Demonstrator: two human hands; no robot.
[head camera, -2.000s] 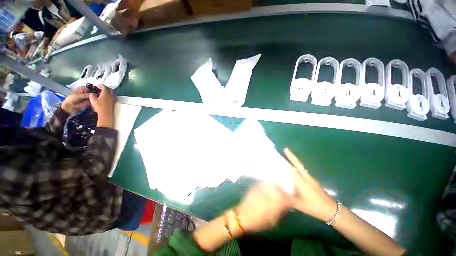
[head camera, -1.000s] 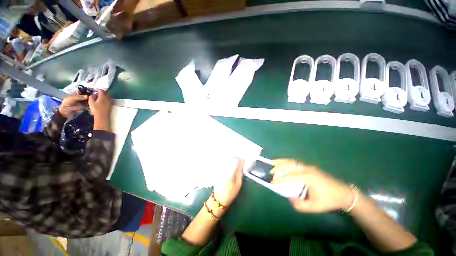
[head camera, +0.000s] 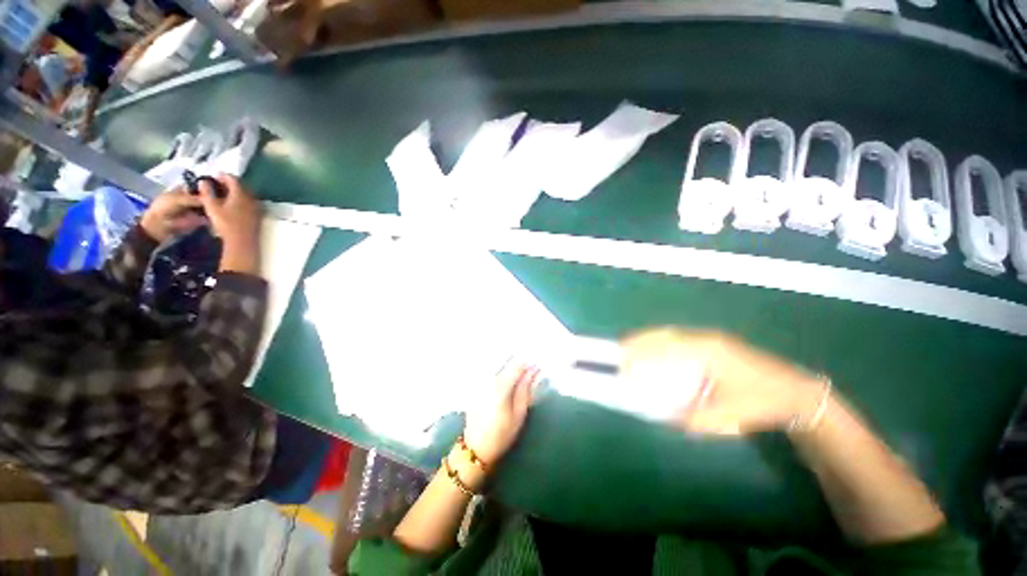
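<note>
My right hand (head camera: 726, 383) is blurred and grips a white plastic unit (head camera: 597, 377), held over the green surface at the right edge of the sheet stack. The unit's dark opening shows. My left hand (head camera: 499, 414) lies at the stack's right edge, beside the unit's end; its fingertips are lost in glare, so its hold is unclear. The stack of wrapping sheets (head camera: 417, 338) is a glaring white fanned pile. Several wrapped units (head camera: 484, 169) lie beyond the white strip, with loose ends pointing away; the rightmost (head camera: 608, 152) lies tilted right.
A row of unwrapped white units (head camera: 816, 180) stands beyond the white strip (head camera: 721, 266) at the right. At the left, a neighbour in a plaid shirt (head camera: 135, 383) handles a small black part (head camera: 205, 183) above a dark clear bag (head camera: 180, 276). A blue plastic bag (head camera: 85, 234) lies far left.
Another wrapped unit now lies at the right of the wrapped group. A fresh white unit came into my right hand and is now partly lost in blur. My left hand moved slightly left.
</note>
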